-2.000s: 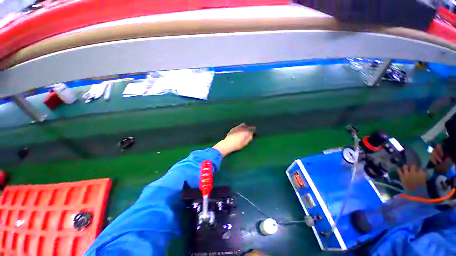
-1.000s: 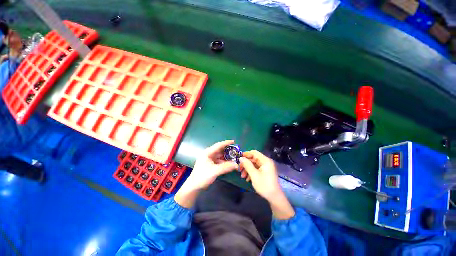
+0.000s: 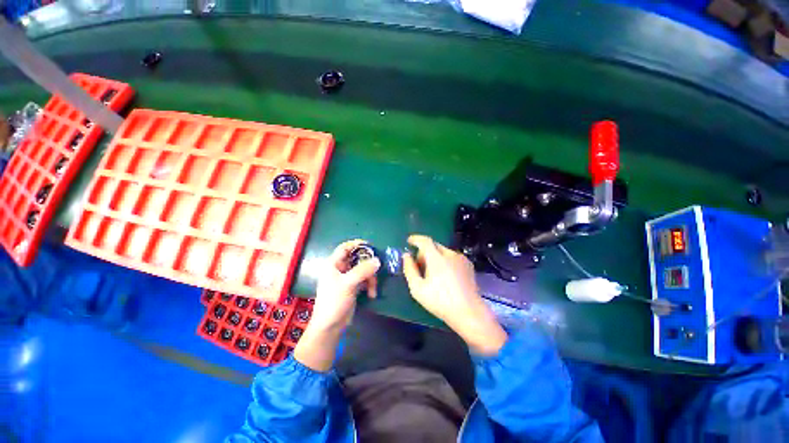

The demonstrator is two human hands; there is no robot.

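Observation:
My left hand (image 3: 339, 284) holds a round black part (image 3: 362, 254) between thumb and fingers, over the bench edge. My right hand (image 3: 445, 281) is just right of it, apart from the part, thumb and fingers spread. A small shiny clear patch (image 3: 394, 260) lies or hangs between the hands; I cannot tell if the right fingers touch it. The black press fixture (image 3: 528, 229) stands to the right, its red clamp handle (image 3: 605, 151) upright. The orange-red parts tray (image 3: 199, 190) is to the left, with one round part (image 3: 286, 184) in a pocket.
A neighbouring red tray (image 3: 65, 156) is far left. A filled red tray (image 3: 251, 324) sits below the bench edge. Round parts (image 3: 330, 80) lie on the green belt. A white bottle (image 3: 593, 290) on a thin tube lies before the blue controller (image 3: 727, 281) at right.
The view has turned from the far side of the bench down to the near edge. Since one second ago my right hand has come off the round part; my left hand keeps it.

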